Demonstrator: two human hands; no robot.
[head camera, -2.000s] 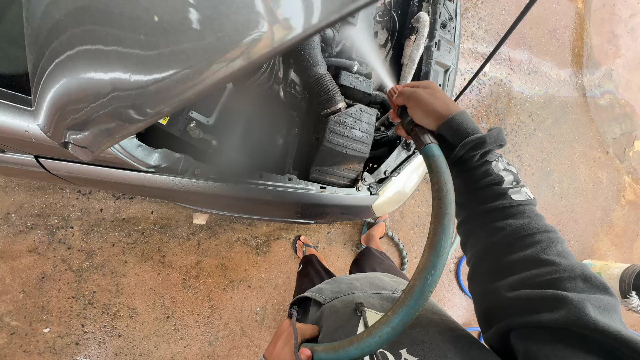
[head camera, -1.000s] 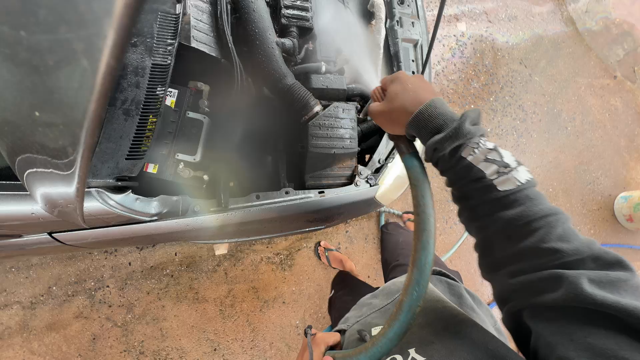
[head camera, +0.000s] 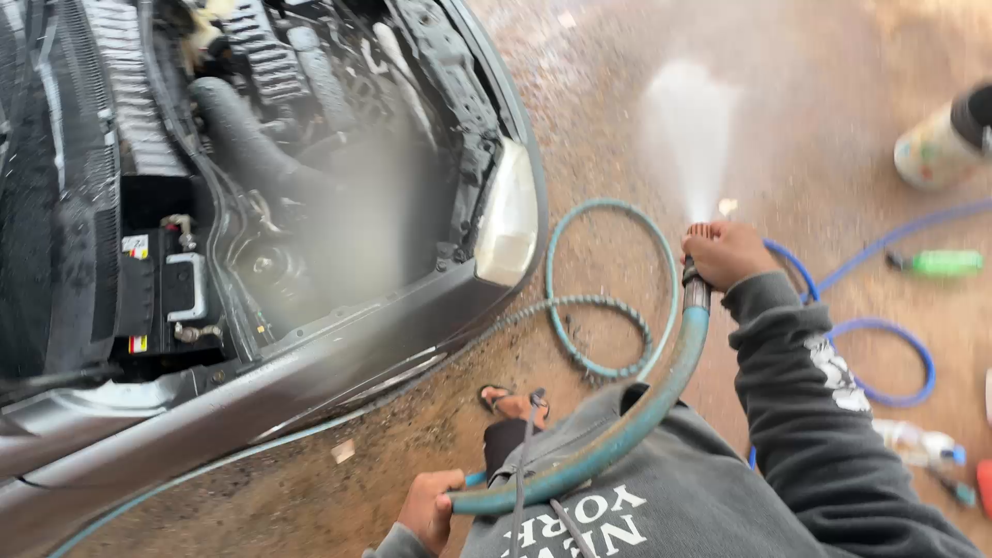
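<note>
My right hand (head camera: 728, 252) is closed around the nozzle (head camera: 698, 267) at the end of a thick teal hose (head camera: 620, 449). A wide white water spray (head camera: 694, 116) leaves the nozzle over the wet ground, to the right of the car. Lower down, my left hand (head camera: 428, 508) grips the same hose near my waist. The open engine bay at left shows a black car battery (head camera: 182, 291), a ribbed air duct (head camera: 248, 132) and wet engine parts. Mist blurs the middle of the bay. A headlight (head camera: 508, 213) sits at the car's corner.
A thin teal hose (head camera: 552, 256) lies coiled beside the bumper and runs along the car. At right are a blue hose (head camera: 922, 356), a green bottle (head camera: 945, 263), a clear plastic bottle (head camera: 914, 443) and a pale bucket (head camera: 934, 151). My sandalled feet are on wet brown ground.
The nozzle in my right hand has moved right, out of the engine bay; its spray now falls over the ground instead of the engine. The view has shifted too.
</note>
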